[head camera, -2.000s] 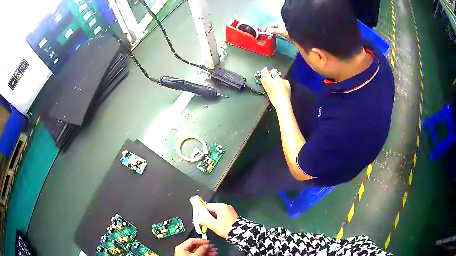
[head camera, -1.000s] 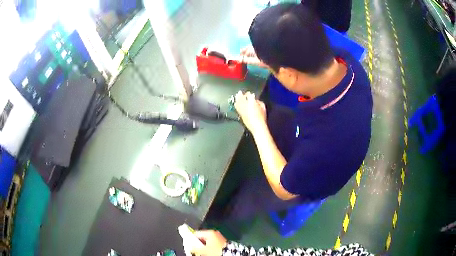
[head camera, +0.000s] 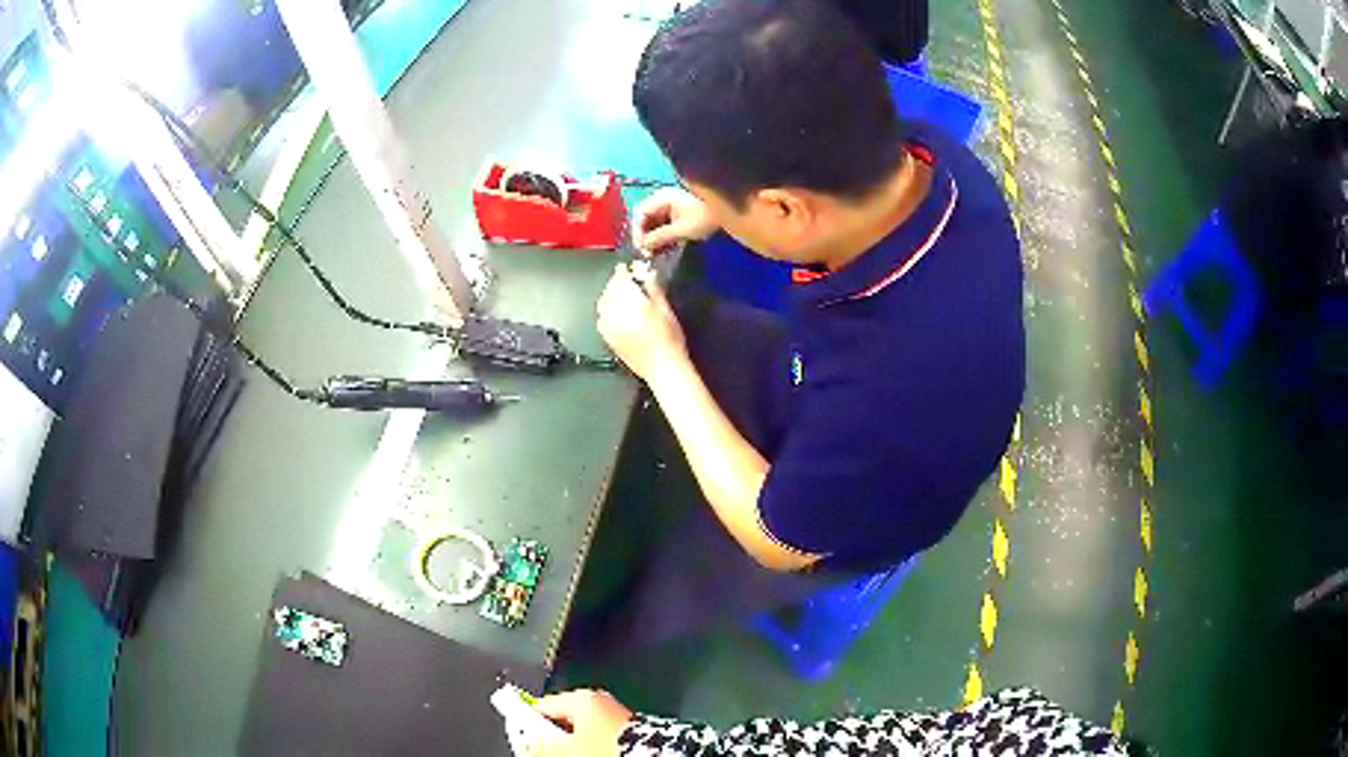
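My right hand (head camera: 569, 725), in a black-and-white patterned sleeve, is at the bottom edge, partly cut off. It grips a white tape roll (head camera: 516, 719), seen edge-on with a bit of yellow at its top. My left hand is out of the picture. A black sheet (head camera: 399, 683) lies on the bench left of my hand, with one circuit board (head camera: 311, 635) on its upper left part. Another white tape roll (head camera: 454, 567) lies flat on the bench, beside a green circuit board (head camera: 515, 583).
A seated coworker (head camera: 887, 355) on a blue stool holds a small item at the bench's right edge. A red tape dispenser (head camera: 550, 216), a black box on a cord (head camera: 509, 343) and a black corded stick (head camera: 410, 395) lie beyond. Dark sheets (head camera: 118, 429) are stacked at left.
The view has swung up and right, so the bench things sit lower and further left. My left hand and the grouped boards have left the picture. The coworker's hands have come together.
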